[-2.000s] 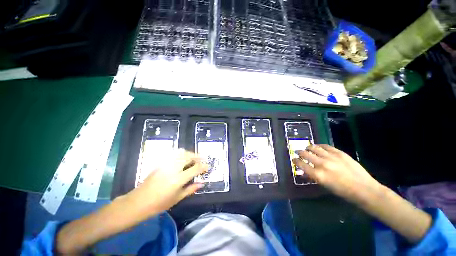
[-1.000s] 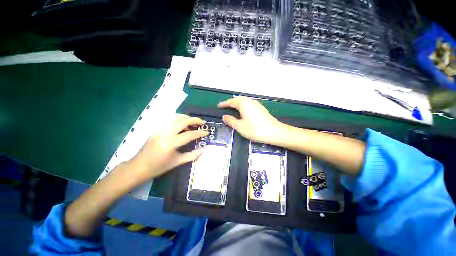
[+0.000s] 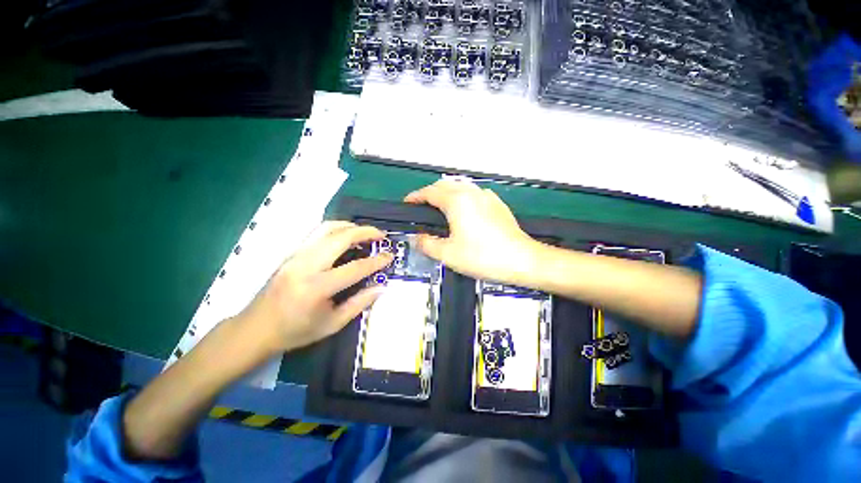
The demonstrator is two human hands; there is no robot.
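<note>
My left hand [image 3: 316, 288] holds a small black camera bracket with shiny rings [image 3: 389, 255] in its fingertips, at the top end of the leftmost visible phone [image 3: 393, 330]. My right hand [image 3: 472, 231] reaches across to the same phone's top right corner, fingers apart; nothing shows in it. Another phone [image 3: 514, 354] has loose ringed black pieces [image 3: 495, 355] on its white middle. A third phone [image 3: 628, 389] also carries loose ringed pieces [image 3: 606, 349] and is partly under my right sleeve. All sit in a black foam tray [image 3: 453, 401].
White liner strips [image 3: 274, 226] lie left of the tray. Behind are a white board [image 3: 491, 141] with tweezers [image 3: 760, 179] and a blue pick [image 3: 805, 208], clear blister trays [image 3: 661, 66], a blue bin [image 3: 835, 80] at the right edge, and stacked black trays [image 3: 189, 57].
From two seconds ago, the view shifted and both hands came together at one phone's top end. Over the last second they have barely moved; the bracket stays at my left fingertips.
</note>
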